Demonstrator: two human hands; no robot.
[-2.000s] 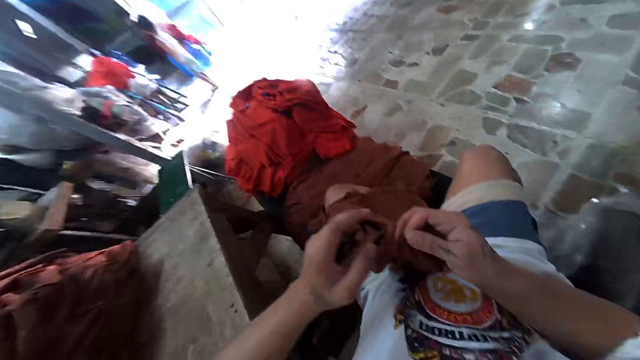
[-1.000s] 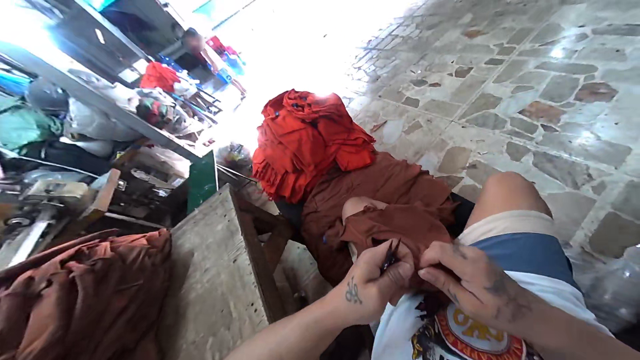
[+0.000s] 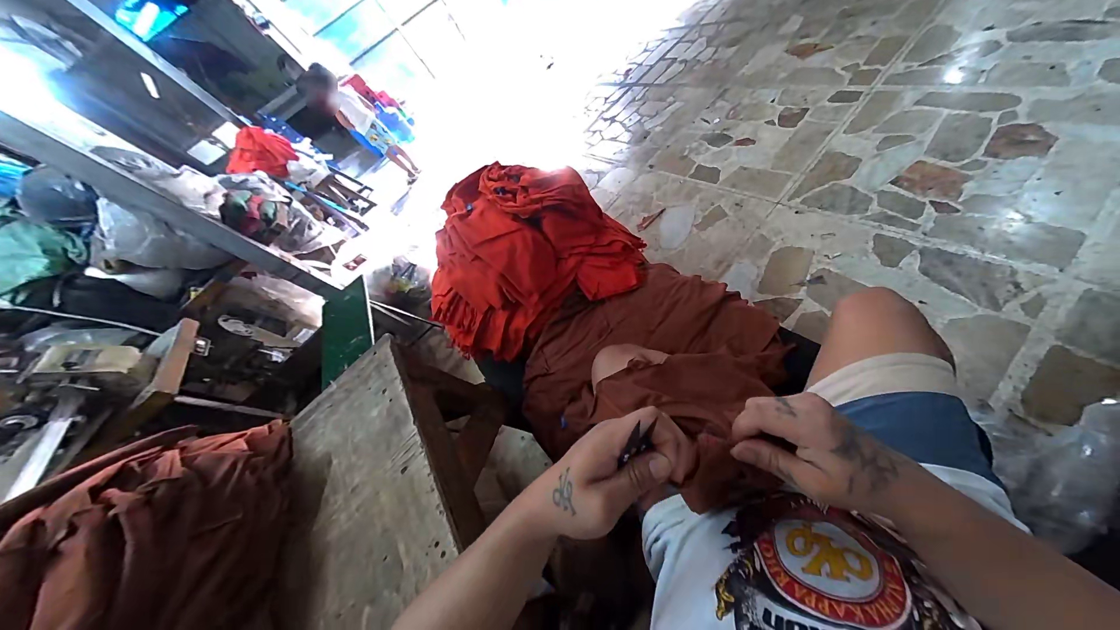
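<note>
A brown cloth piece [image 3: 691,389] lies over my lap, and both hands hold its near edge. My left hand [image 3: 617,477] pinches the cloth with the fingertips and also keeps a small dark pair of thread snips [image 3: 637,442] in the palm, its points upward. Close on the right, my right hand [image 3: 809,446] grips the same edge between thumb and curled fingers. Beyond my knee, a pile of brown cloth [image 3: 647,315] carries a heap of bright red cloth [image 3: 534,254].
A worn wooden table [image 3: 376,472] stands at the left, with more brown cloth [image 3: 149,525] beside it. Behind are a green post [image 3: 346,331], a sewing machine [image 3: 87,363] and plastic bags [image 3: 149,232]. A person [image 3: 319,101] is far back. Stone paving [image 3: 875,175] spreads to the right.
My hands have stayed on the brown cloth. The snips in my left hand show more plainly than two seconds ago. The view has shifted somewhat.
</note>
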